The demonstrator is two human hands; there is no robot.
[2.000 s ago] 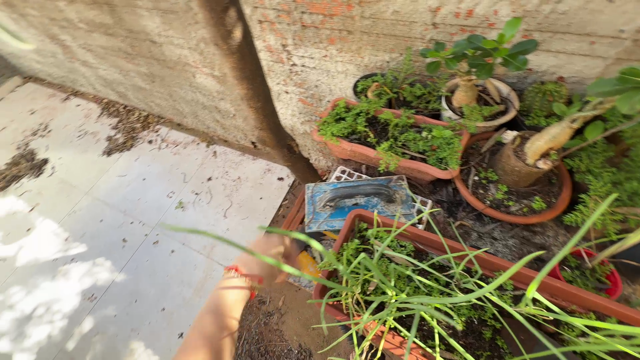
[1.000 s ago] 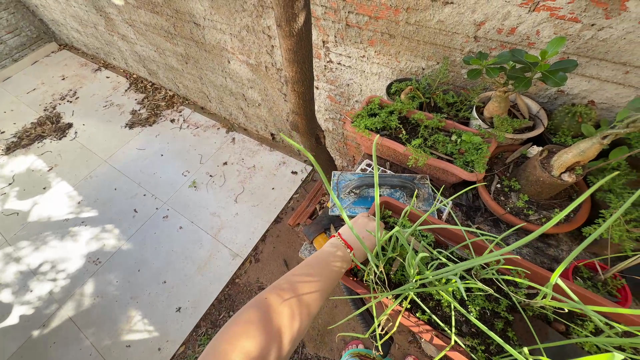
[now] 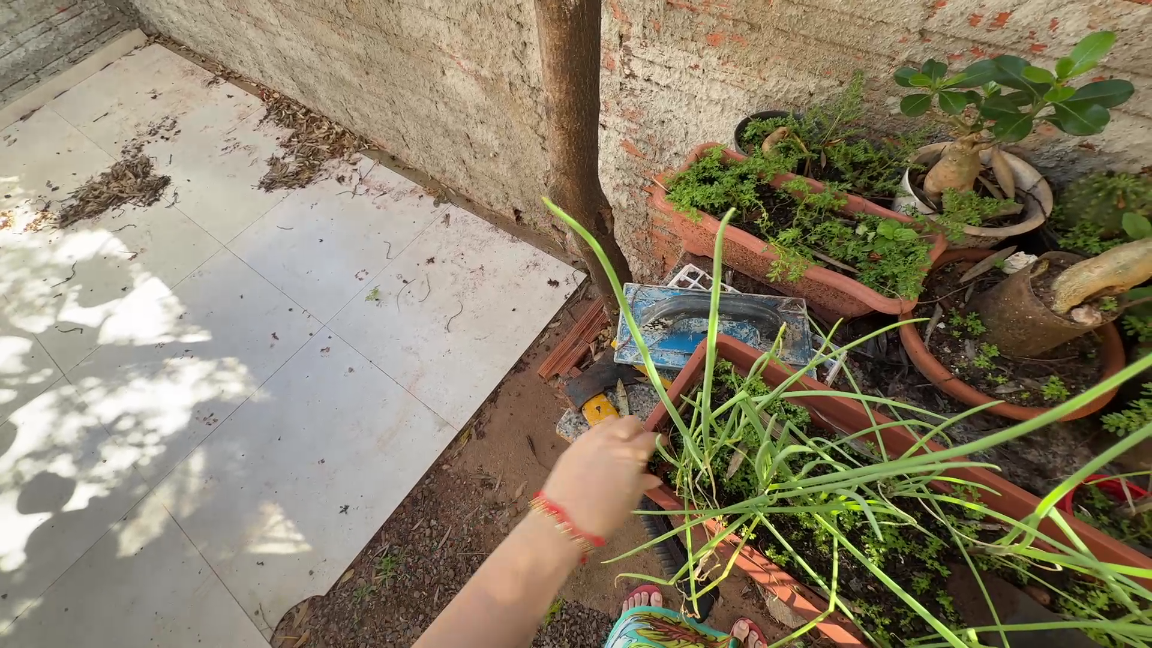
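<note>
In the head view my left hand [image 3: 607,472], with a red beaded bracelet, has its fingers curled on the near left rim of a long terracotta-coloured planter [image 3: 859,427]. The fingertips are partly hidden at the rim. Long, thin green leaves [image 3: 778,486] lean from this planter over its sides, beside my hand. A dark-headed tool with a yellow part [image 3: 598,407] lies just beyond my knuckles. Behind the planter's corner rests a worn blue plastering float [image 3: 670,346] with a dark handle. My right hand is out of view.
A tree trunk [image 3: 573,108] stands by the rough wall [image 3: 432,108]. A second planter [image 3: 823,279] and potted plants with thick stems [image 3: 958,166] are at the right. Pale floor tiles [image 3: 297,441] bear dry leaves [image 3: 117,184]. My sandalled feet [image 3: 643,596] show at the bottom.
My left hand, near the yellow part of the tool two seconds ago, has moved right onto the planter's rim. It was at the rim one second ago too.
</note>
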